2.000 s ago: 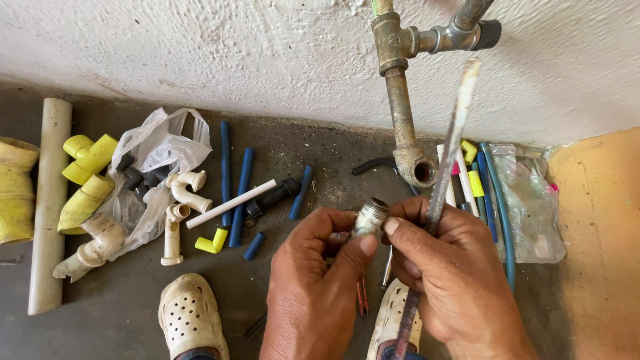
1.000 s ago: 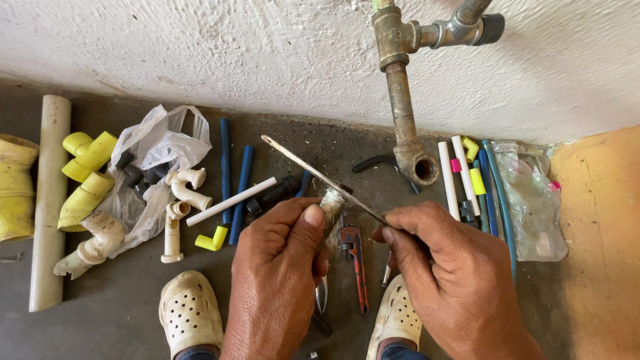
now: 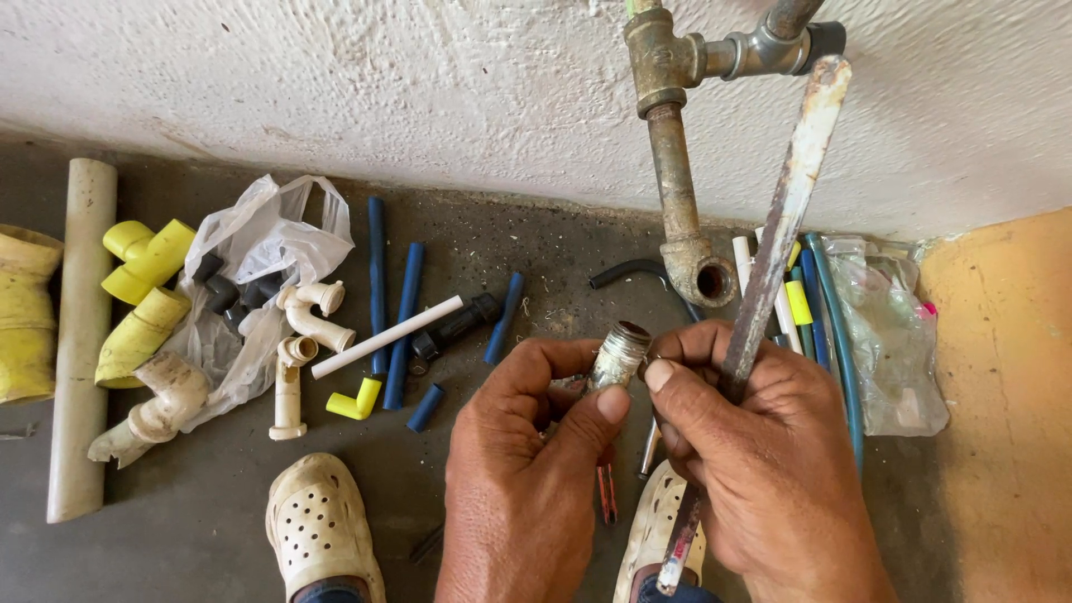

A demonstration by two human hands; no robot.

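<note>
My left hand (image 3: 536,469) grips a short threaded metal pipe nipple (image 3: 620,356), its open threaded end tilted up. Close beside it, my right hand (image 3: 754,444) holds a long flat worn metal strip, perhaps a hacksaw blade (image 3: 787,209), which slants up to the right across the palm. The right thumb and forefinger meet near the nipple's threads; whether they pinch anything small is unclear. Above the hands, a galvanized elbow (image 3: 699,272) hangs open at the lower end of a metal pipe (image 3: 672,167). A red-handled tool (image 3: 607,494) shows partly beneath the hands.
Left on the floor lie a white pipe (image 3: 82,335), yellow fittings (image 3: 155,260), a plastic bag (image 3: 285,234) with black elbows, cream fittings (image 3: 289,394) and blue tubes (image 3: 406,327). A clear bag (image 3: 888,335) and tubes (image 3: 842,360) lie right. Two clogs (image 3: 322,528) stand below.
The metal strip, laid across the nipple's end one second ago, now stands steeply in my right hand, off the nipple. My right fingers have come close to the threads.
</note>
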